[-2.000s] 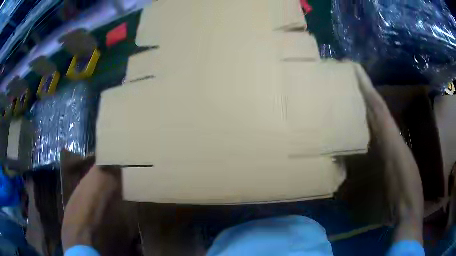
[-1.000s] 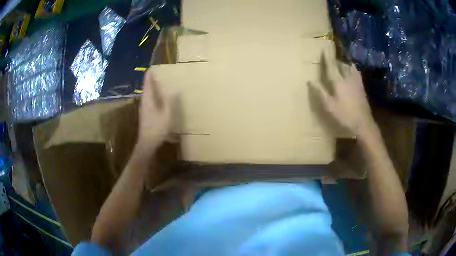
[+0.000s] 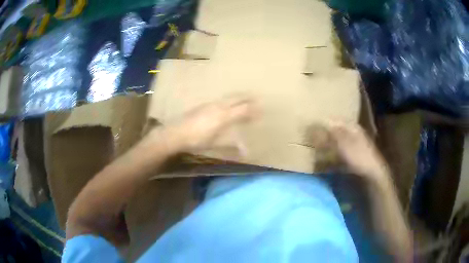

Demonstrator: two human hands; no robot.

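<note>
A flat tan cardboard sheet (image 3: 262, 67) with slots and notched edges lies in front of me over an open brown carton. My left hand (image 3: 221, 123) is blurred and lies over the sheet's lower middle, fingers pointing right, not gripping it as far as I can see. My right hand (image 3: 347, 144) is blurred near the sheet's lower right edge. Its fingers are too blurred to tell whether they hold the edge. The carton's near edge (image 3: 216, 168) shows just below the sheet.
A large heap of dark shiny bagged parts (image 3: 427, 51) is at the right. A silvery bagged slab (image 3: 51, 72) and flat clear bags (image 3: 106, 72) lie at the left. Yellow boxes (image 3: 69, 7) stand on the green belt at top left. Brown carton walls (image 3: 82, 159) are at the lower left.
The sheet has come down from being held up and now lies over the carton. My left hand has moved from its left edge to its middle; my right hand has moved lower.
</note>
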